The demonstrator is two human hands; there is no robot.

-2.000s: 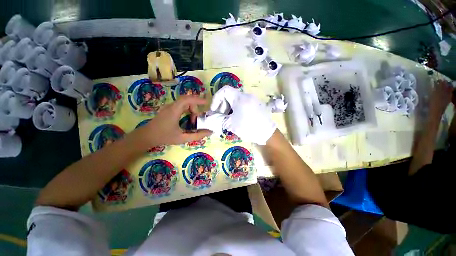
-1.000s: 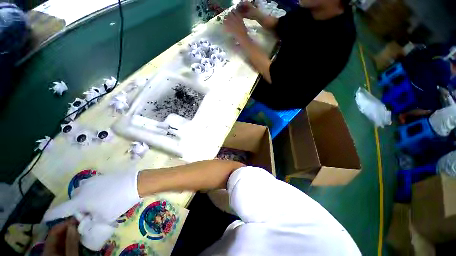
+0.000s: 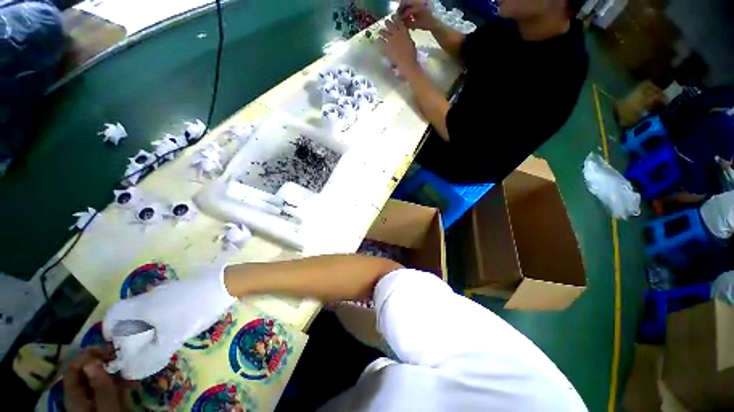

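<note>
My right hand (image 3: 173, 322), in a white cloth glove, is at the lower left over the printed sheet (image 3: 299, 348). It holds a white plastic housing (image 3: 134, 336), whose rounded rim shows between the gloved fingers. My bare left hand (image 3: 90, 385) is at the lower left edge, partly cut off, with its fingertips at the housing. The glove hides most of the housing, and no small part in it can be made out.
A white parts tray (image 3: 211, 201) with black bits stands beyond my right forearm. Black-centred parts (image 3: 146, 214) and finned parts (image 3: 235, 235) lie left of it, by a black cord (image 3: 216, 76). A co-worker (image 3: 515, 88) sits beyond, near open boxes (image 3: 549, 237). A yellow fixture (image 3: 34, 364) is at left.
The view has swung right, bringing the co-worker and boxes in and the housing heap out. The housing now shows its rim between my gloved fingers; both hands stay together at it.
</note>
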